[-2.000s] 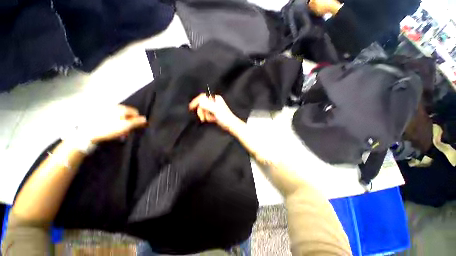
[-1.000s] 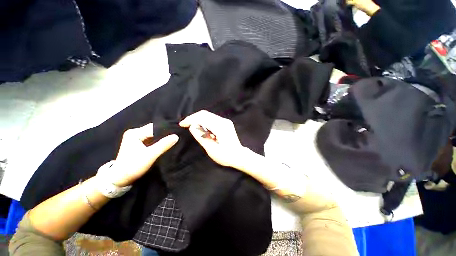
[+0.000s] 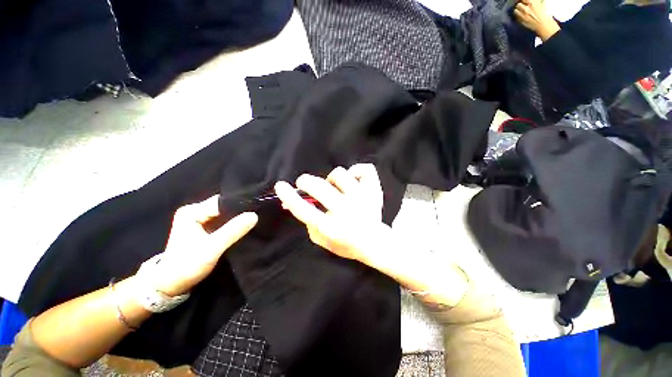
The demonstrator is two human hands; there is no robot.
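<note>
A black garment (image 3: 317, 302) lies spread over the front of the white table, with a white-grid checked lining (image 3: 242, 346) showing at its lower edge. My left hand (image 3: 203, 239) pinches a narrow fold of the black cloth between thumb and fingers. My right hand (image 3: 339, 210) is closed around small snips (image 3: 313, 200), with reddish glints at the handle; the thin silver blades point left over the cloth, close to the left fingertips. Most of the snips are hidden in the right hand.
A white table (image 3: 88, 154) runs beneath. Navy cloth (image 3: 199, 37) lies upper left, grey-black patterned pieces (image 3: 376, 44) at the far side. A black backpack (image 3: 582, 199) lies right. Blue bins (image 3: 564, 357) show below the table. Another person's hand (image 3: 538, 18) is at upper right.
Both hands have come together over the garment since the earliest frame. In the last second, the right hand has shifted slightly right and turned, and the snips' blades now show over the cloth.
</note>
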